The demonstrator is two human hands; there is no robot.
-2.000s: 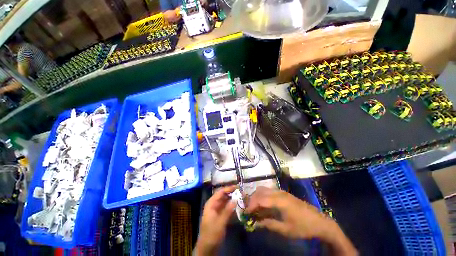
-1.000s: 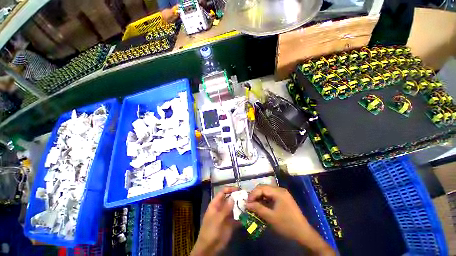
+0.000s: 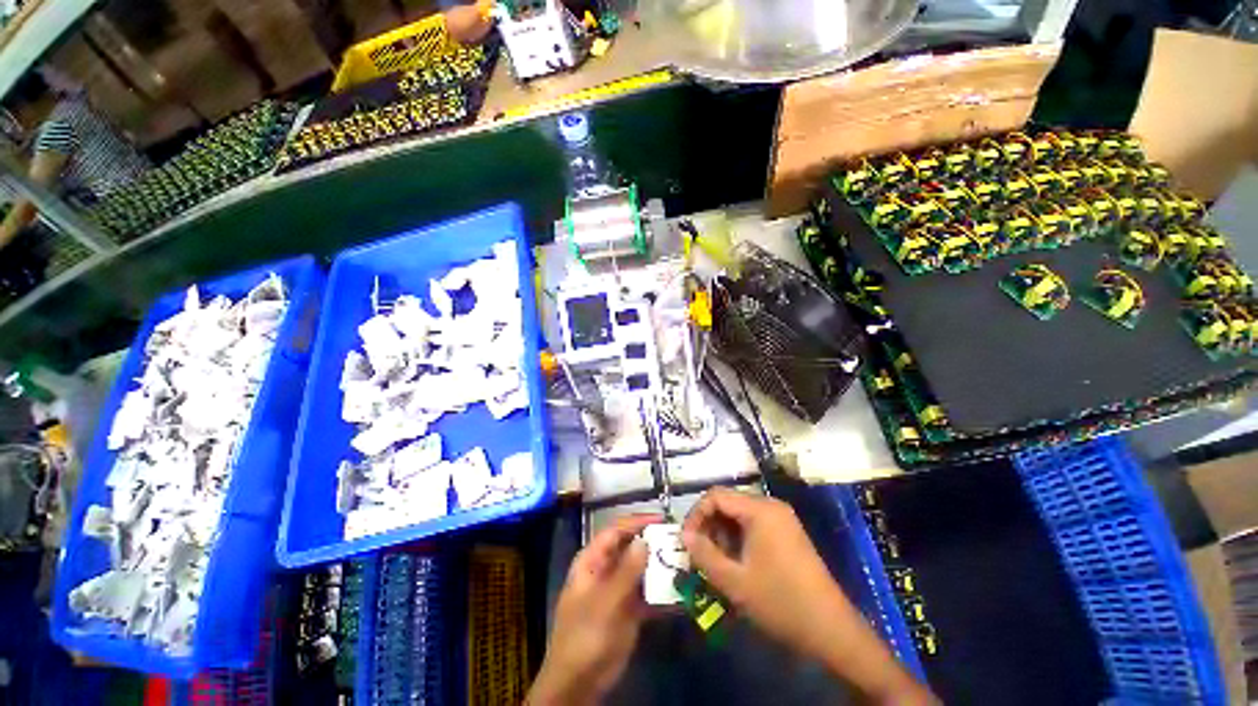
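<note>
My left hand holds a white plastic housing by its left side, just below the soldering machine. A green circuit board with a yellow part hangs at the housing's lower right. My right hand is at the housing's upper right with thumb and fingers closed together; whether it pinches a thin wire there is too small to tell. The dark soldering iron points down from the machine to just above the housing.
Two blue bins of white housings stand at left. A black fan is right of the machine. Black foam sheets with rows of boards lie at right, above a blue slatted crate. A clear hood hangs at the top.
The housing has turned so a broader white face shows. The board has swung out from under my right hand to the housing's lower right. My right hand has drawn up to the housing's upper edge.
</note>
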